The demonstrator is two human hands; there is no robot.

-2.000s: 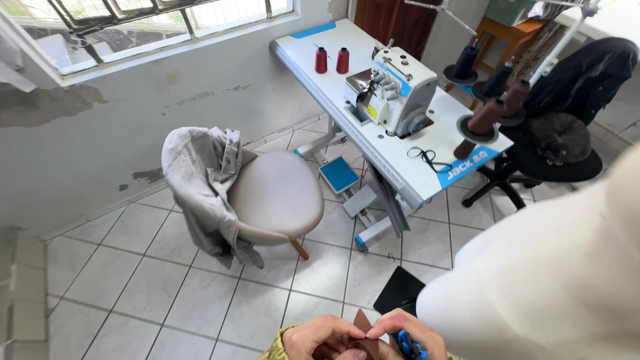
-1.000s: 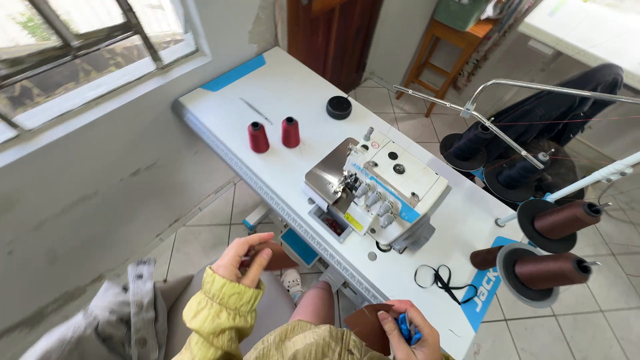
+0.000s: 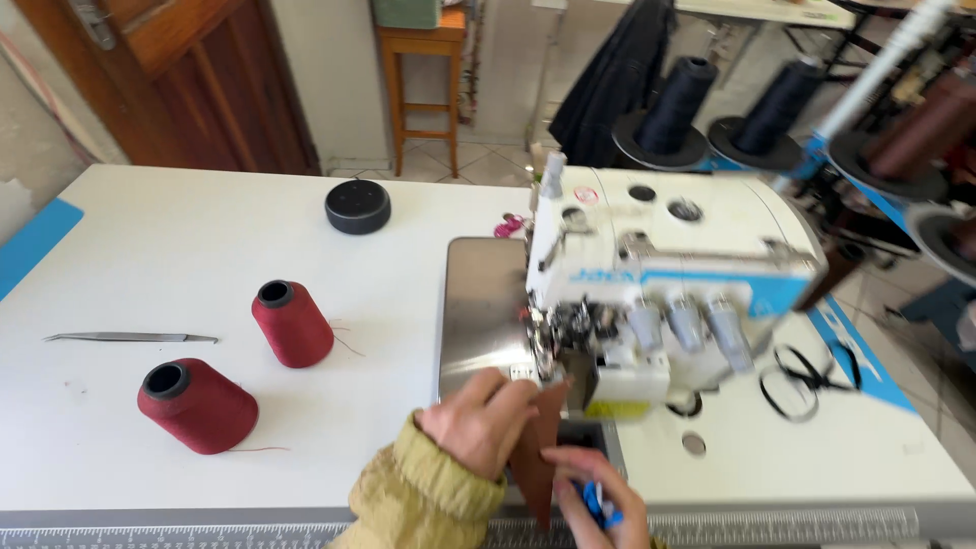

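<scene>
A brown fabric piece [image 3: 540, 457] lies at the front of a white Jack overlock sewing machine [image 3: 671, 259], its pointed tip close to the presser foot. My left hand [image 3: 484, 423], in a yellow-green sleeve, grips the fabric's left edge beside the metal plate [image 3: 484, 320]. My right hand [image 3: 598, 496] touches the fabric's right edge with its fingertips and has a blue-handled tool [image 3: 598, 503] in the palm; the tool's kind is mostly hidden. Left of the machine stand two red thread cones [image 3: 293, 324], with metal tweezers [image 3: 130, 336] beyond them.
A round black smart speaker [image 3: 357, 207] sits at the back of the white table [image 3: 229, 221]. Black and brown thread cones [image 3: 679, 107] stand on a rack at right. Black-handled scissors or a black cord loop [image 3: 812, 381] lies right of the machine. A measuring tape [image 3: 191, 536] runs along the front edge.
The view has swung closer to the table. My hands, apart one second ago, have come together on the brown fabric at the machine's front.
</scene>
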